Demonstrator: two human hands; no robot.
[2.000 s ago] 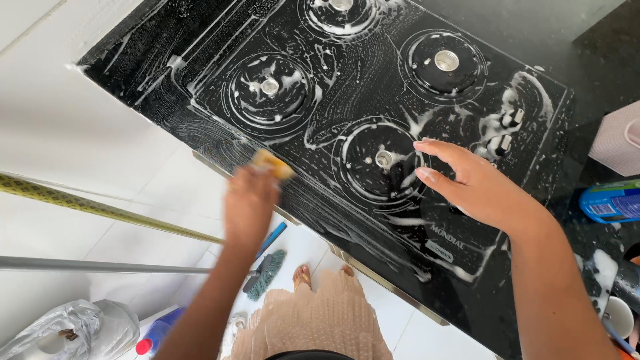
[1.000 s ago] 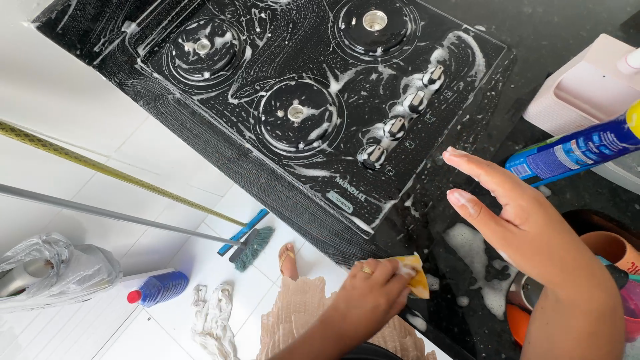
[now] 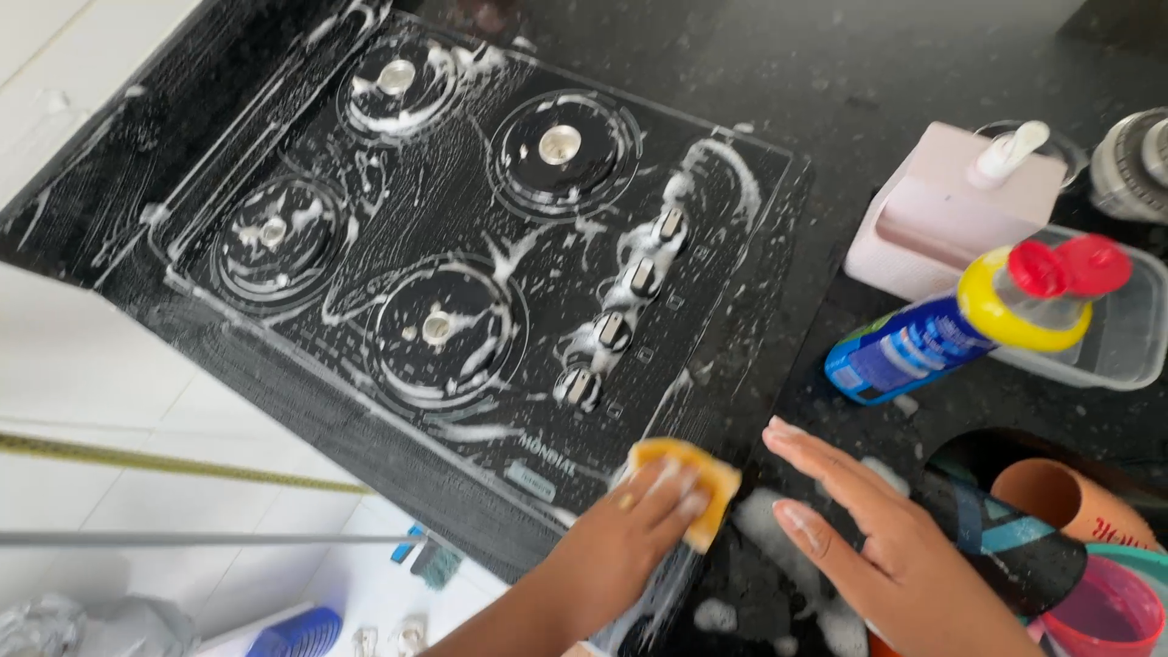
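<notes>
A yellow sponge (image 3: 707, 484) lies under the fingers of my left hand (image 3: 630, 529), pressed on the black counter by the near right corner of the cooktop. Suds streak the black glass gas cooktop (image 3: 584, 246), which has several burner bases and a row of control knobs (image 3: 611, 330). My right hand (image 3: 876, 529) hovers over the counter to the right of the sponge, fingers spread, holding nothing. Foam patches (image 3: 771, 520) lie between the two hands.
A blue cleaner bottle with red cap (image 3: 912, 351), a pink soap dispenser (image 3: 949, 201) and a clear plastic tub (image 3: 1131, 319) stand at right. Cups, among them a pink one (image 3: 1104, 607), sit lower right. A yellow pole (image 3: 182, 464) and grey pole (image 3: 182, 539) cross the left side.
My left hand and the sponge have moved from the cooktop's front left edge to its right side. My right hand has left the space over the cooktop. The view has shifted right.
</notes>
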